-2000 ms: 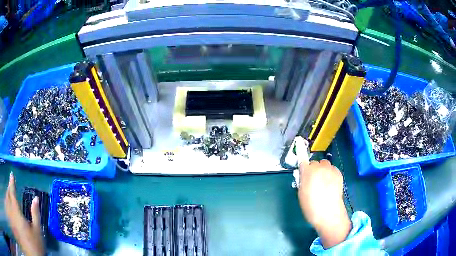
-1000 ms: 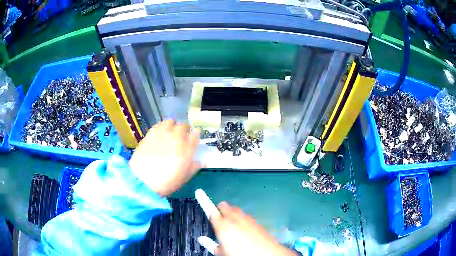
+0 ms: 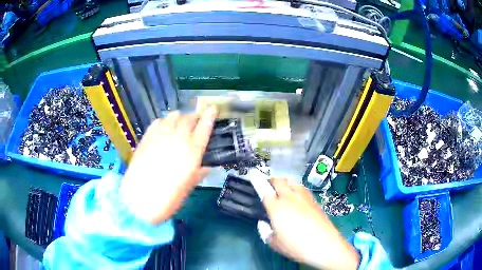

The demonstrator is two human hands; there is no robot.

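My left hand (image 3: 164,158) grips a black plastic housing (image 3: 228,142) above the front of the base plate, its grid-like end towards the right. My right hand (image 3: 301,219) holds a second black housing (image 3: 240,198) between thumb and fingers, just in front of the plate's front edge. White finger cots show on my right hand. The cream-yellow fixture nest (image 3: 276,121) holds no housing in its visible part; its left part is partly hidden by my left hand. The metal parts pile (image 3: 261,162) is partly hidden behind the housings.
The grey frame (image 3: 238,47) has yellow guards (image 3: 364,124) on both sides. Large blue bins stand left (image 3: 58,164) and right (image 3: 388,176). A green button (image 3: 321,167) is at the right foot, with loose parts (image 3: 338,203) nearby. More housings (image 3: 41,216) lie at left.
The housing that was in the nest is no longer there. My left hand now holds a housing and has moved slightly right. My right hand has moved forward and right, now with a housing.
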